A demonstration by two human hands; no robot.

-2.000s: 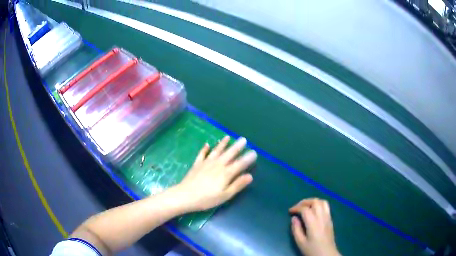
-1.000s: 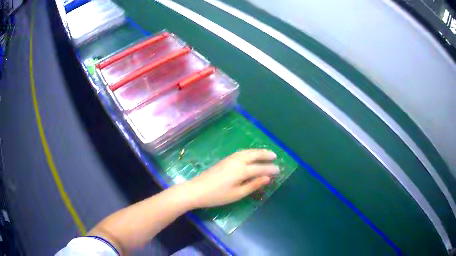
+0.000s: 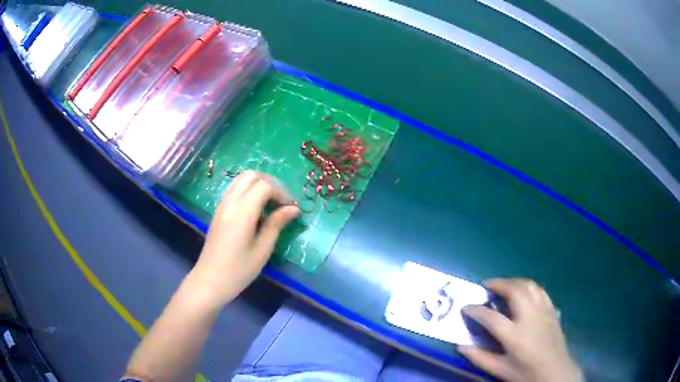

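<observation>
The pale metal plate (image 3: pixel 408 300) lies on the dark-green bench at the lower right, with a dark slotted cut-out showing. My right hand (image 3: pixel 526 328) grips its right end, and the fingers hide that part. My left hand (image 3: pixel 242 224) is over the lower part of the green mat (image 3: pixel 279 116), with thumb and index finger pinched together at a thin copper-coloured loop (image 3: pixel 306 207). A loose pile of reddish wire loops (image 3: pixel 335 164) lies on the mat, up and right of my left hand.
Stacked clear trays (image 3: pixel 168 119) with red strips (image 3: pixel 138 67) across them stand left of the mat. A small brassy piece (image 3: pixel 210 167) lies near them. Another pale tray stack (image 3: pixel 61 41) is farther left. Blue tape (image 3: pixel 477 153) edges the bench.
My left hand has moved off the loop pile towards the near left, uncovering it, and its fingers have closed. My right hand has come back into view at the plate, which now shows.
</observation>
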